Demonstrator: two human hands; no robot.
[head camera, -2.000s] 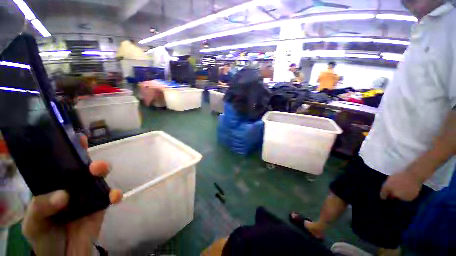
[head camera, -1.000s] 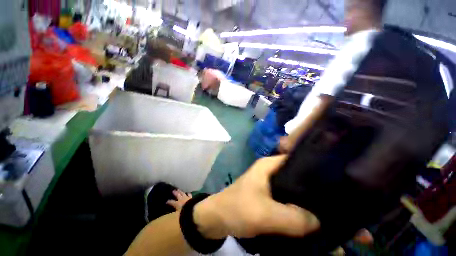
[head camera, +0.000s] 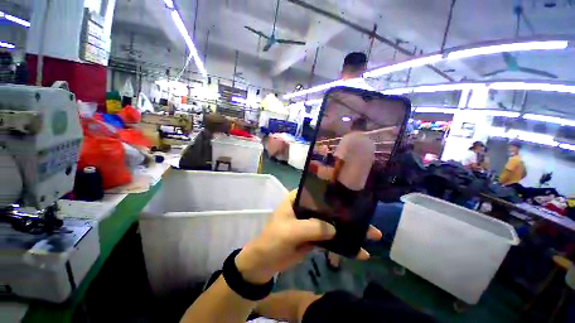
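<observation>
My left hand (head camera: 287, 243), with a black band at the wrist, holds a black smartphone (head camera: 353, 167) upright and slightly tilted near the middle of the view. Its screen faces me and is lit, showing a person in a light top. My thumb lies over the lower left of the screen and fingertips show at the right edge; the palm and the phone's back are hidden. My right hand is not in view.
A white sewing machine (head camera: 41, 145) stands at the left on a green-edged table. Beside it are a black thread cone (head camera: 88, 184) and red bags (head camera: 104, 154). White bins stand centre-left (head camera: 208, 217) and right (head camera: 451, 246). A person's head (head camera: 354, 63) shows above the phone.
The view has swung left since one second ago. The phone, blurred at the right then, is now near the centre with its lit screen visible. The standing person is now mostly hidden behind it.
</observation>
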